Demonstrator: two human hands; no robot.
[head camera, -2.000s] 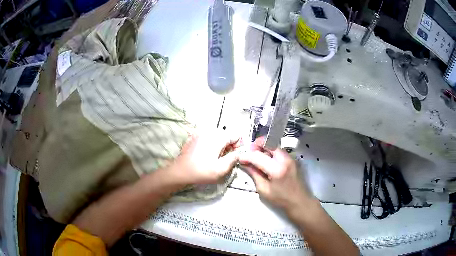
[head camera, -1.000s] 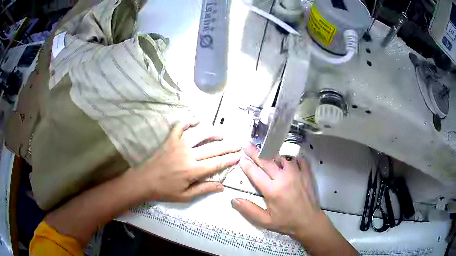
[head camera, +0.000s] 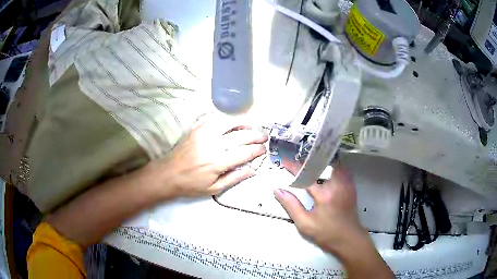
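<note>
The khaki garment (head camera: 82, 139) with its striped lining (head camera: 131, 82) lies left of the needle, with a small white label (head camera: 57, 38) on the lining. My left hand (head camera: 210, 158) lies flat on the garment's edge, fingers pointing at the presser foot (head camera: 277, 158). My right hand (head camera: 329, 207) is at the right of the foot, thumb apart; its other fingers are partly hidden behind the sewing machine head (head camera: 327, 136). I cannot tell whether they touch the cloth. Glare washes out the cloth near the needle.
A grey lamp (head camera: 232, 60) hangs over the bed. Black snips (head camera: 402, 218) and black-handled shears (head camera: 419, 218) lie under the machine arm (head camera: 436, 125). A ruler strip (head camera: 218, 256) runs along the front table edge. A round grey unit with a yellow label (head camera: 381, 27) sits on the machine.
My left hand went from pinching with the right to lying flat, and moved slightly up. My right hand moved right, partly behind the machine head. The camera view has shifted closer.
</note>
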